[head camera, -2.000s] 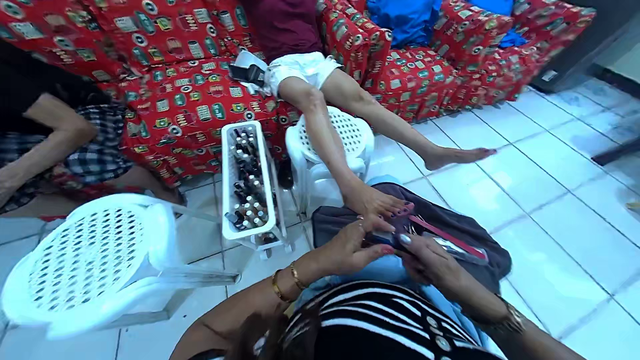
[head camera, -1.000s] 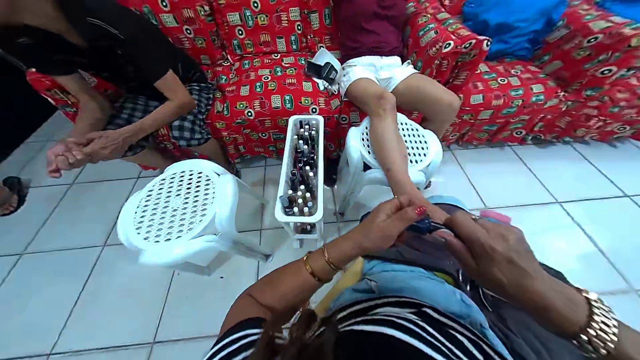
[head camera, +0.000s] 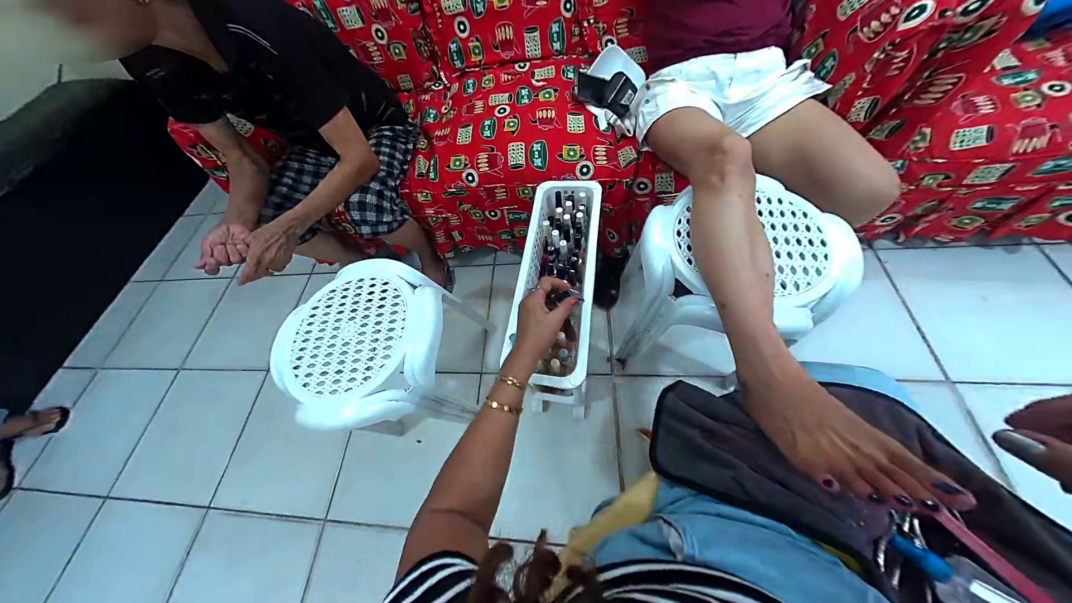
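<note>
My left hand (head camera: 546, 318) reaches into a long white plastic basket (head camera: 593, 209) of nail polish bottles (head camera: 563, 243); its thumb and fingertips meet at a small dark item, probably a bottle, but the grip is unclear. Only part of my right hand (head camera: 1043, 440) shows at the right edge, beside another person's bare foot (head camera: 846, 444). What it holds, if anything, is hidden. Dark polish covers the toenails of that foot, which rests over a dark cloth bag (head camera: 712, 435) on my lap. Metal tools and a blue-handled implement (head camera: 921, 557) lie below the toes.
White plastic stools (head camera: 347, 335) stand either side of the basket. A person with clasped hands (head camera: 251, 247) sits at the left on a sofa with a red printed cover (head camera: 502, 117). The other person sits opposite me, a wallet-like dark item (head camera: 615, 92) beside them. Another foot (head camera: 38, 421) shows far left.
My left hand has left the person's foot and moved left into the basket of bottles. My right hand has moved away from the foot to the right, showing the toes.
</note>
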